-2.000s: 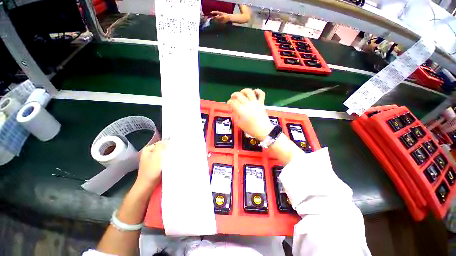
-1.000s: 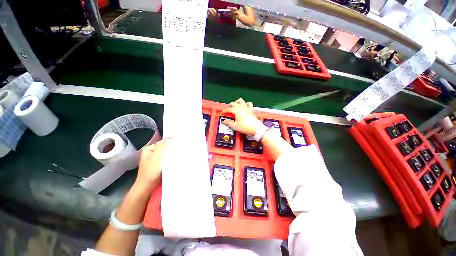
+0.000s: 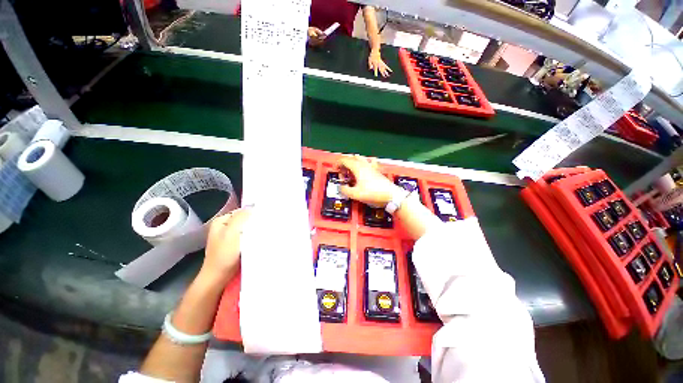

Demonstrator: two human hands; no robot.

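Note:
A long white label strip (image 3: 277, 187) hangs over the left part of a red tray (image 3: 356, 342). Black print shows on its upper part; its lower part looks blank. My left hand (image 3: 227, 238) holds the strip's left edge; its fingertips are hidden behind it. Black handheld devices lie in the tray's pockets, one at the front (image 3: 382, 284) with a pale face and a yellow round mark. My right hand (image 3: 365, 182) is over a back-row device (image 3: 337, 200), fingers bent down at its upper end. Whether it holds a label cannot be told.
A label roll (image 3: 161, 218) with a curled tail lies at left, spare rolls (image 3: 51, 170) at far left. Filled red trays (image 3: 615, 243) are stacked at right. Another filled tray (image 3: 448, 82) lies across the belt near a person's hand (image 3: 379, 63). A second label strip (image 3: 584, 126) hangs upper right.
My right hand has moved left and slightly down from the back row's middle to the device near the strip. The other person's arm now reaches down toward the belt. My left hand stays on the strip.

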